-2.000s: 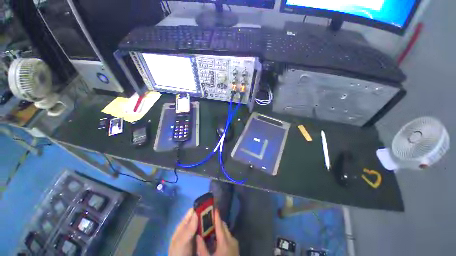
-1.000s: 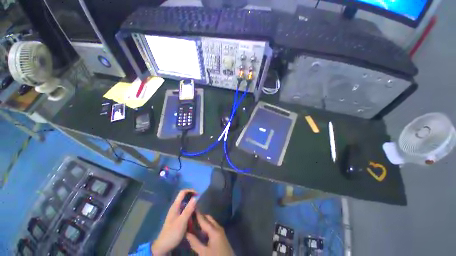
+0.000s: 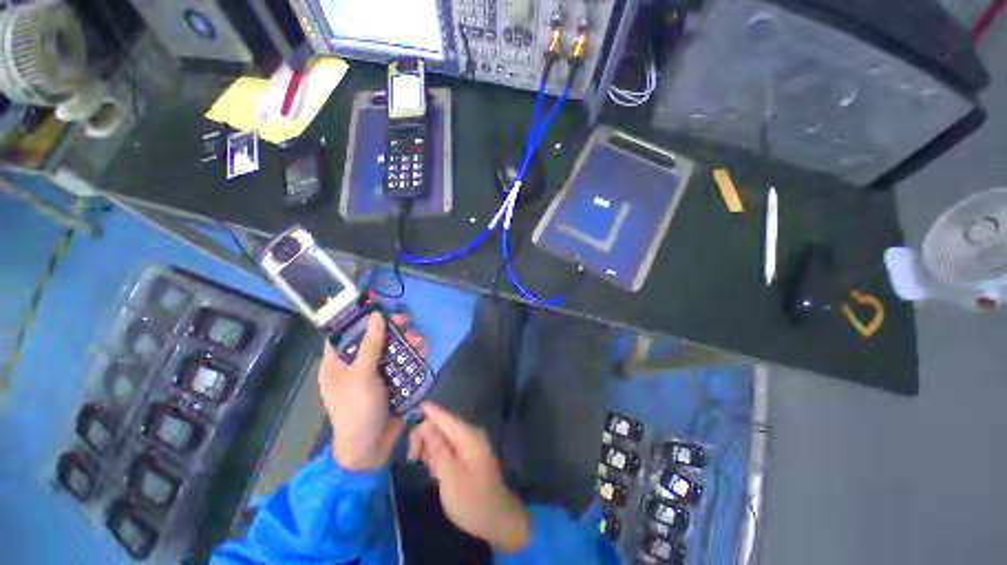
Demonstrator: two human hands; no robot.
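My left hand holds an open flip phone over my lap, its screen half up and to the left, its keypad facing me, the thumb on the keypad's upper part. My right hand is at the phone's lower end, fingertips bent close to its edge; whether they grip anything is hidden. A second open flip phone lies with a lit screen on the left coupler plate, a black cable at its lower end. The right coupler plate bears no phone.
Blue coaxial cables run from the tester across the mat. A blister tray of phones is at lower left, another at lower right. A closed phone, mouse, white stick and fan also show.
The phone in my hands is now open and raised up and to the left in my left hand. My right hand has moved down to its lower end. The view has tilted downward.
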